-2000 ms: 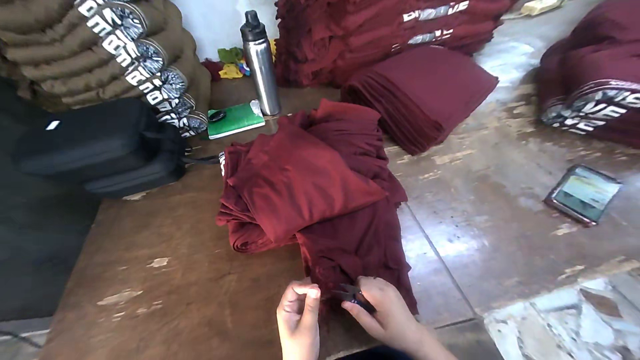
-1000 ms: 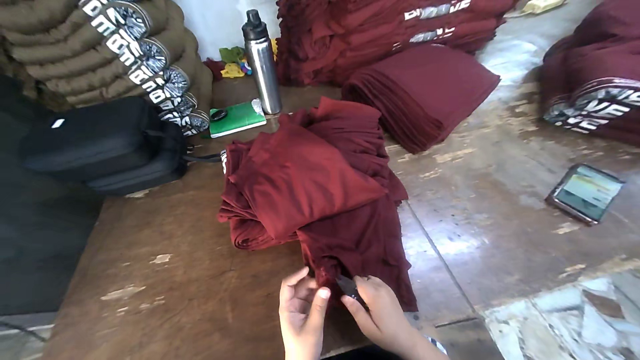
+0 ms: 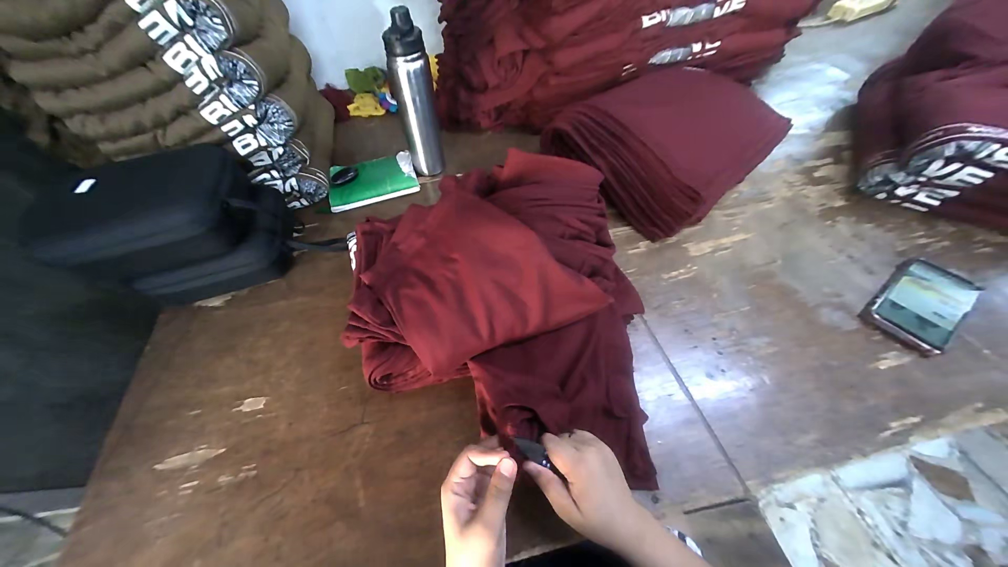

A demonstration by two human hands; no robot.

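A pile of maroon cloth garments (image 3: 488, 276) lies on the wooden table, one layer hanging toward me. At its near edge my right hand (image 3: 587, 480) grips a small dark cutting tool (image 3: 531, 451), probably thread snips, with its tip pointing left at the fabric. My left hand (image 3: 480, 492) is just left of the tip, thumb and forefinger pinched at the cloth edge. Whether it pinches fabric or a thread is too small to tell.
Behind the pile are a steel bottle (image 3: 417, 110), a green notebook (image 3: 374, 183) and folded maroon cloth (image 3: 669, 150). Black cases (image 3: 157, 213) and brown garment stacks (image 3: 157, 71) stand left. A phone (image 3: 921, 305) lies right, near more maroon garments (image 3: 937, 118).
Both hands stay at the near edge of the cloth. Since a second ago my left hand's fingers have drawn slightly away from the bunched fabric they were touching.
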